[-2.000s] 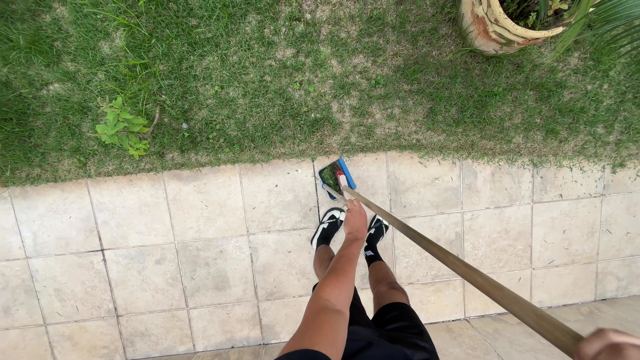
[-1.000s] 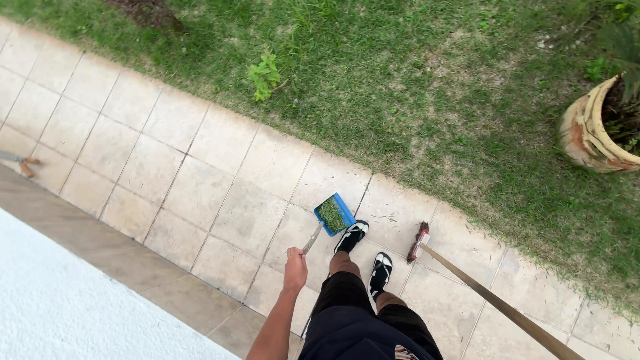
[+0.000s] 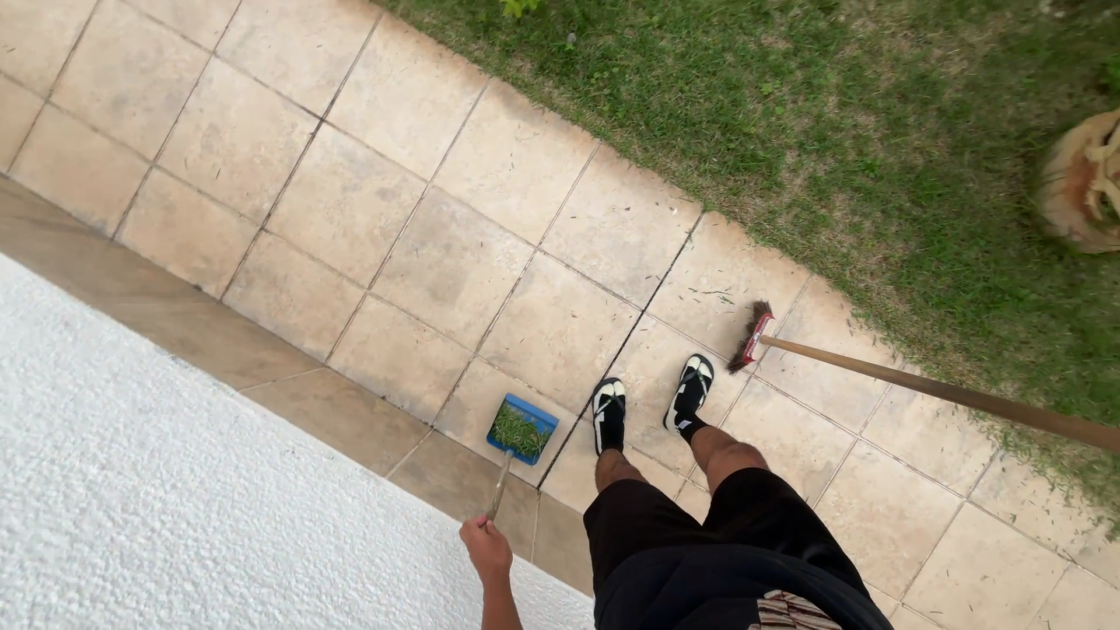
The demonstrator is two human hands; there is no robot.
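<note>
My left hand (image 3: 487, 547) is closed around the handle of a blue dustpan (image 3: 530, 414), whose pan holds green grass clippings (image 3: 518, 430). The pan is to the left of my feet, over the tiles near the wall. On the right, a broom (image 3: 752, 338) with dark bristles and a red-and-white head rests on the paving beside my right foot. Its long wooden handle (image 3: 945, 391) runs out of the right edge of the view. My right hand is out of view. Loose grass bits (image 3: 710, 292) lie on the tiles just left of the broom head.
Beige tiles (image 3: 472, 254) form a path between the lawn (image 3: 787, 114) and a white textured wall (image 3: 175, 455) with a tan tiled base strip (image 3: 332, 411). A large plant pot (image 3: 1082, 188) stands on the grass at the right. My feet wear black socks and flip-flops (image 3: 609, 413).
The dustpan, held in my left hand, has moved left, away from my feet toward the wall. Two seconds ago it was by the lawn edge with the broom at it. The view has turned considerably.
</note>
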